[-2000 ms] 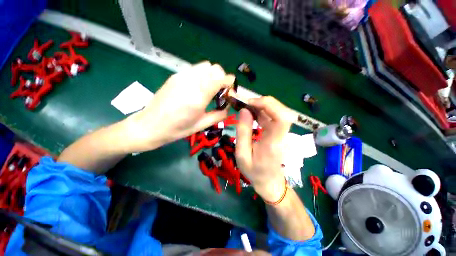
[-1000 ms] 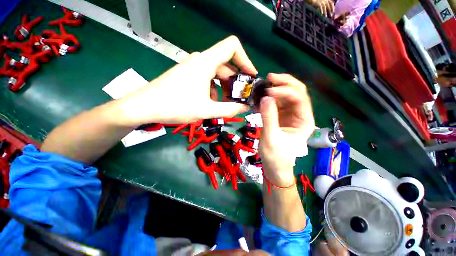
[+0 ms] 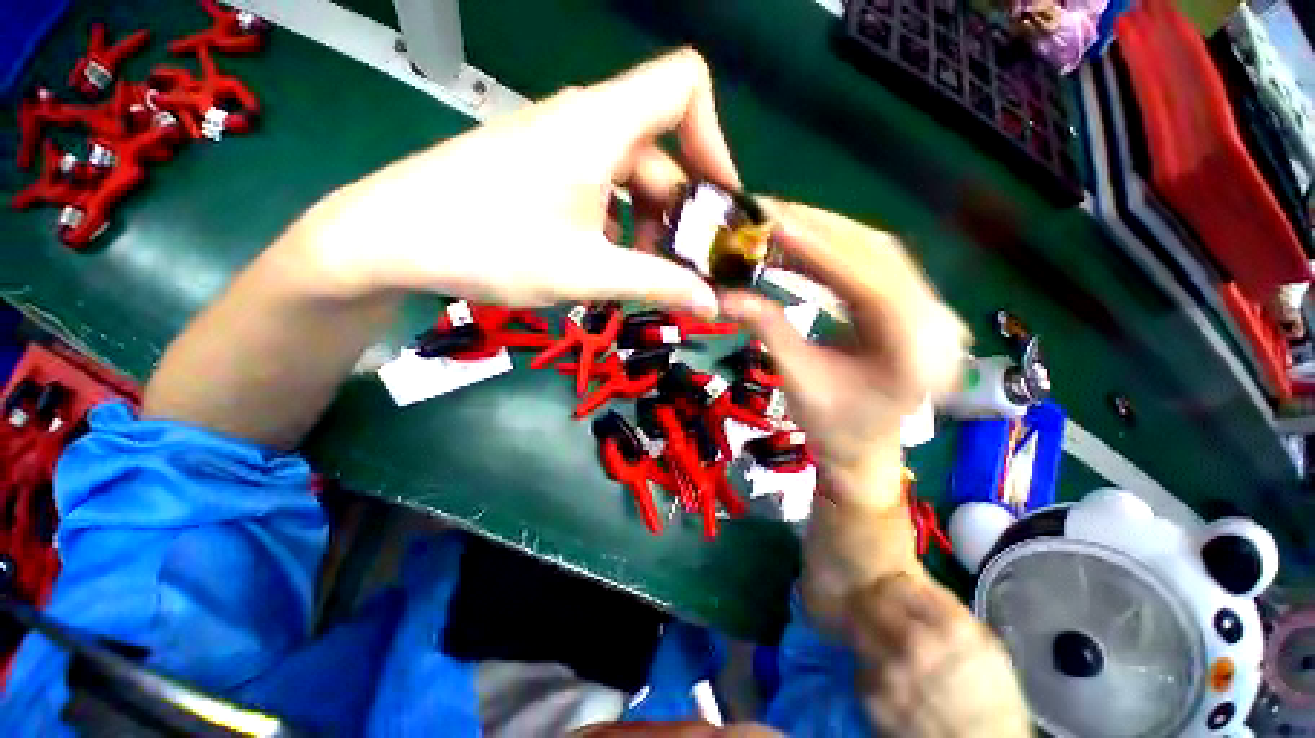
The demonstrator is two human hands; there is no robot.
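A small black electronic unit (image 3: 704, 231) with a white face is held up above the bench, near the middle of the view. An amber-gold patch (image 3: 740, 245) shows at its right side. My left hand (image 3: 534, 202) grips the unit from the left between thumb and fingers. My right hand (image 3: 851, 317) is at the unit's right side, its fingertips at the amber part; it is somewhat blurred. Its fingers partly hide that edge. Below the hands lies a pile of red spring clamps (image 3: 702, 459) with black units in their jaws.
More red clamps (image 3: 144, 127) lie at the far left. White paper (image 3: 440, 375) lies left of the pile. At right are a silver-white bottle (image 3: 986, 384), a blue box (image 3: 998, 464) and a panda fan (image 3: 1110, 620). A black grid tray (image 3: 966, 87) is at the back.
The unit was turned and opened, so its white face and amber patch now show. My right hand has shifted slightly right since one second ago. The view has moved a little.
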